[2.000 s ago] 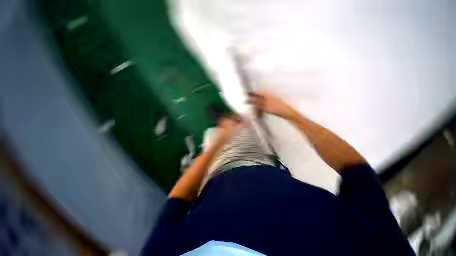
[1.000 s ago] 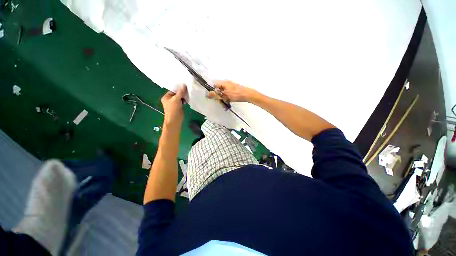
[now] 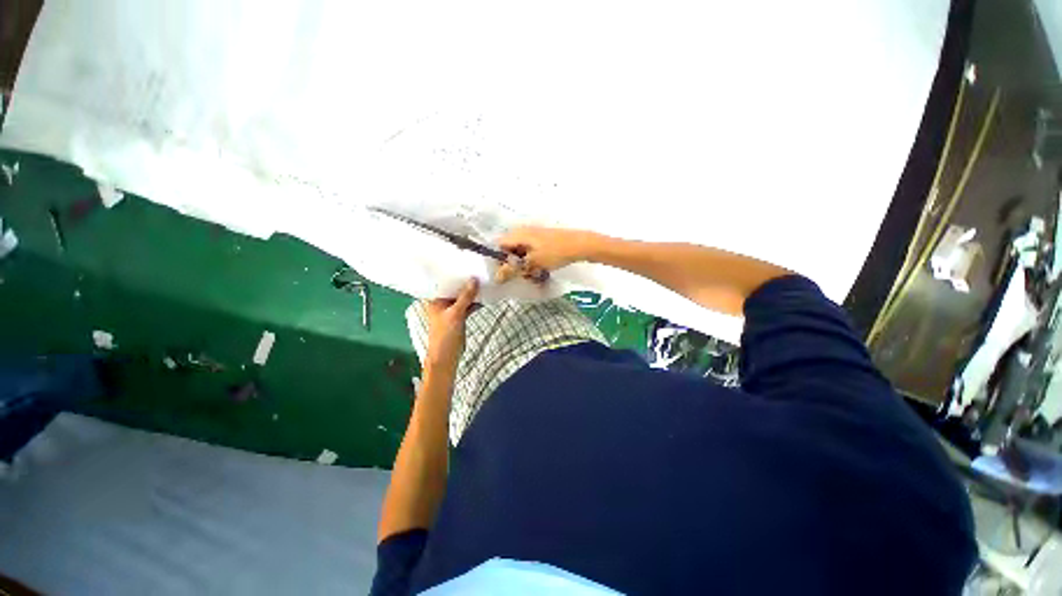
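A large white sheet (image 3: 722, 128) covers the table and hangs over its near edge. My right hand (image 3: 538, 253) grips the handles of the tailor's shears (image 3: 437, 232). Their long dark blades point left along the sheet, near its edge; I cannot tell if the blades are apart. My left hand (image 3: 454, 310) pinches the near edge of the white sheet, just left of and below the shears' handles.
Wooden yardsticks (image 3: 953, 198) lie on the dark table (image 3: 932, 363) at the right, beside white scraps (image 3: 957, 256). Black fabric (image 3: 903, 215) borders the sheet. Scraps litter the green floor (image 3: 210, 297). A pale blue cloth surface (image 3: 221, 506) is at the lower left.
The view has turned, and the sheet's edge now runs more level. My left hand is closer to my right hand. The person's part seen at the lower left is mostly gone.
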